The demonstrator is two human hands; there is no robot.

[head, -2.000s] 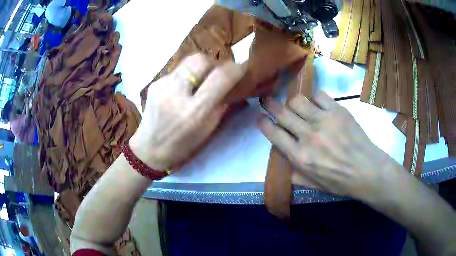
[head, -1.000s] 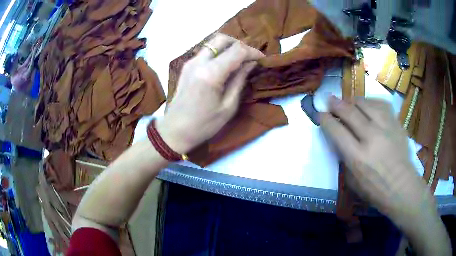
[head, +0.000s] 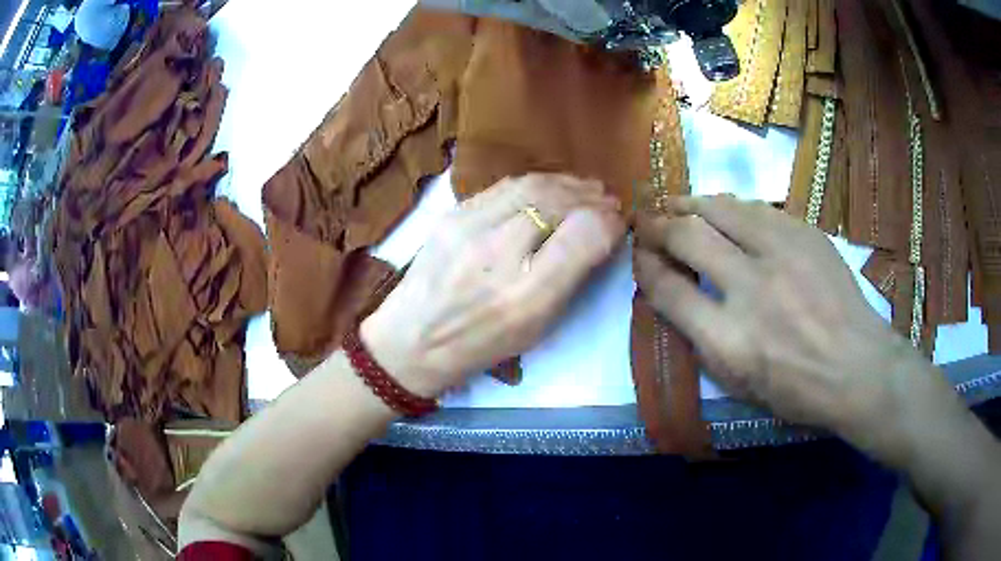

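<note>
A rust-brown fabric panel (head: pixel 549 104) lies flat from the machine's presser area (head: pixel 655 55) down to my hands, its gathered part (head: pixel 379 142) spread to the left. A brown zipper (head: pixel 665 373) runs down along the panel's right edge, and its lower end hangs over the table's front edge. My left hand (head: pixel 499 274) grips the panel's lower right corner with its fingertips. My right hand (head: pixel 757 296) holds the zipper beside that corner, fingers bent. The fingertips of both hands nearly meet. The needle itself cannot be made out.
A large heap of rust-brown panels (head: pixel 165 252) lies at the left. Brown zippers (head: pixel 878 197) hang side by side at the right, with yellow-tan strips (head: pixel 757 66) beside the machine head. The curved grey table edge (head: pixel 527 430) carries a ruler-like tape. Pale thin strips show below the heap.
The panel has been unfolded and laid flat against the zipper. My left hand has moved right to its corner. My right hand now pinches the zipper; the dark object near it no longer shows.
</note>
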